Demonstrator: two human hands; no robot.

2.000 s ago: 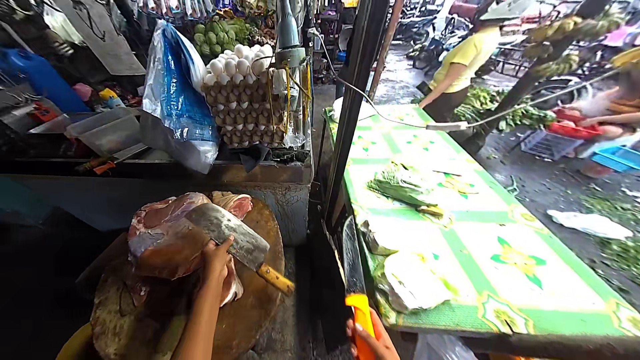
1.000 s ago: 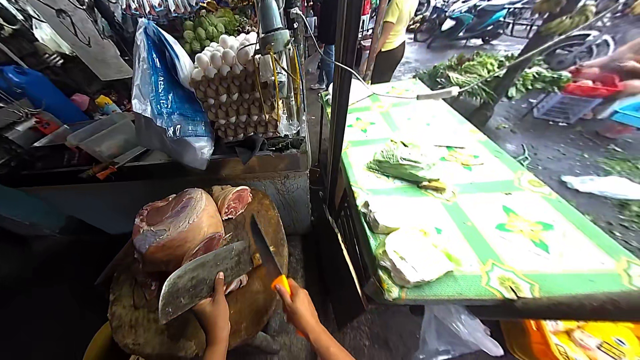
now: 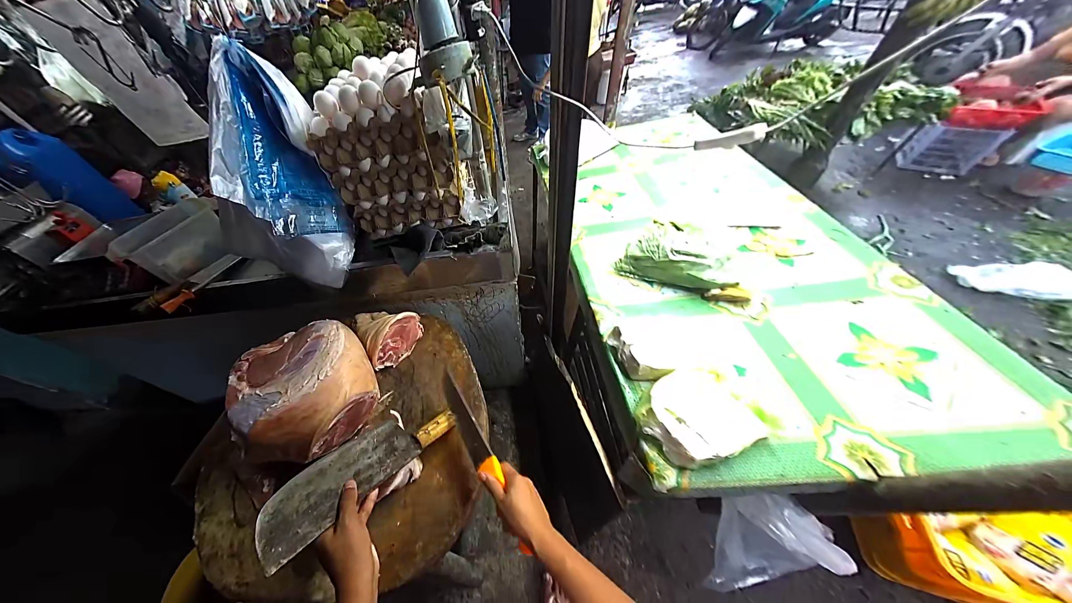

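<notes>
My left hand (image 3: 350, 536) holds a wide cleaver (image 3: 331, 494) by its dark blade; the wooden handle points up and right over a round wooden chopping block (image 3: 440, 511). My right hand (image 3: 519, 507) grips the orange handle of a narrow pointed knife (image 3: 469, 419), its blade pointing up and left above the block's right side. A large skin-on piece of meat (image 3: 306, 389) sits on the block beyond the cleaver. A smaller cut piece of meat (image 3: 391, 337) lies behind it at the block's back edge. Another small pale piece (image 3: 404, 473) shows partly beside the cleaver's blade.
A table with a green and white cloth (image 3: 787, 352) stands on the right, bearing wrapped leafy vegetables (image 3: 678, 264). Behind the block, a counter holds stacked egg trays (image 3: 389, 167), a blue plastic bag (image 3: 280, 167) and plastic containers (image 3: 172, 239). A metal post (image 3: 569, 167) stands between.
The orange-handled knife has moved from beside the table, two seconds ago, to over the block. The cleaver has shifted from atop the large meat to in front of it.
</notes>
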